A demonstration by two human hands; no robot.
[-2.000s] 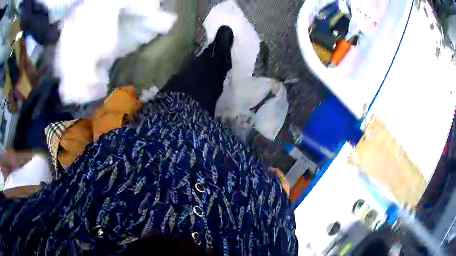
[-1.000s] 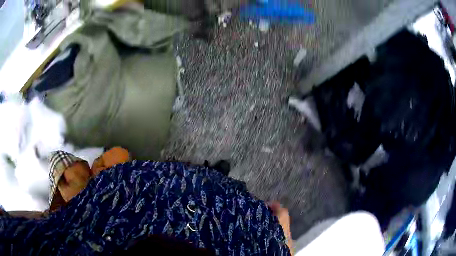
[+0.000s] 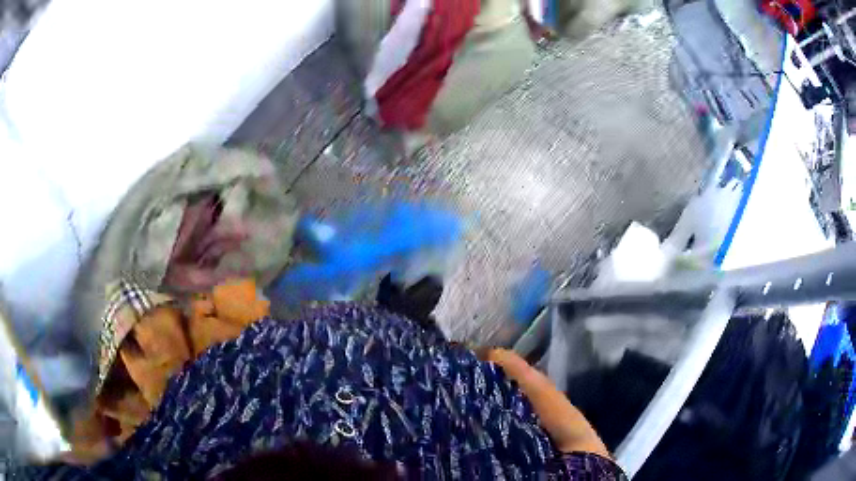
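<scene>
A puffy tan garment piece [image 3: 160, 338] is at the lower left, against the left side of my dark patterned top. Its beige check lining [image 3: 122, 315] shows along the outer left edge. My left hand cannot be made out; it is hidden by the garment or cut off. My bare right forearm shows at the lower right of my body. My right hand [image 3: 507, 362] is small and blurred beside my top, partly hidden by it, and its fingers cannot be made out.
Speckled grey floor [image 3: 554, 188] runs ahead. Blurred blue material [image 3: 375, 246] lies near my feet. An olive-grey heap [image 3: 188, 202] is at the left, beside a large white surface [image 3: 141, 113]. Red and white cloth [image 3: 422, 66] is ahead. A grey-framed bin [image 3: 638, 301] with dark cloth is at right.
The view has moved along the aisle; the blue material, red cloth and grey frame have come into view. The tan piece stays at my left side. More of my right forearm shows.
</scene>
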